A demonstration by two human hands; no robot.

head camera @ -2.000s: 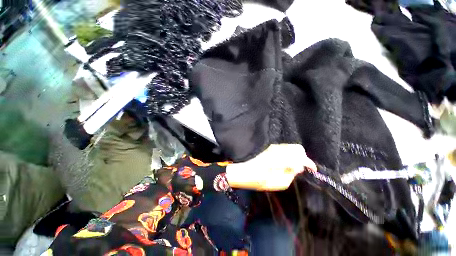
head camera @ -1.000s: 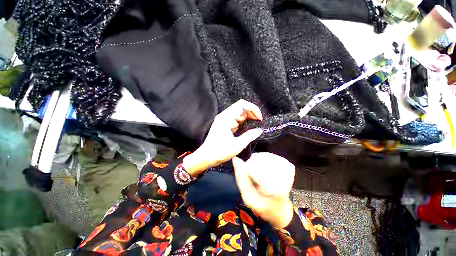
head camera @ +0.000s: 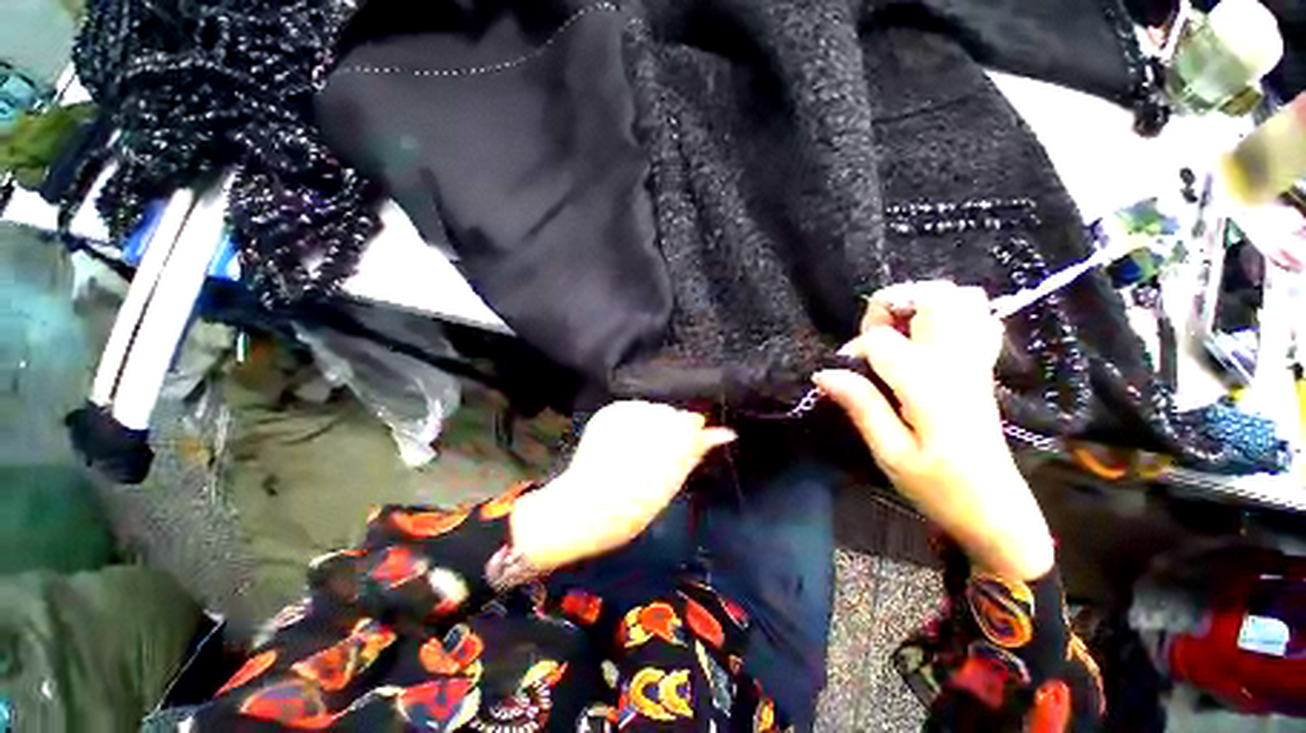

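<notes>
The dark tweed jacket (head camera: 759, 186) lies over the table's front edge, its smooth black lining (head camera: 530, 172) turned up on the left. My right hand (head camera: 931, 380) pinches the jacket's hem edge right of centre. A short piece of the thin silvery-purple chain (head camera: 805, 404) shows by its fingertips, and more shows right of the wrist. My left hand (head camera: 623, 465) is just below the hem, to the left, fingertips together and pointing right; whether they hold thread or a needle cannot be seen.
A pile of shiny black trim (head camera: 215, 100) is at upper left, above white strips (head camera: 151, 315). A white cord (head camera: 1067, 279) crosses the jacket. A blue textured item (head camera: 1239, 434) and a pale container (head camera: 1225, 57) are at right. A red object (head camera: 1246, 630) is below.
My right hand has moved up and right from below the hem and grips it. My left hand has left the hem and moved down a little. The view has shifted slightly.
</notes>
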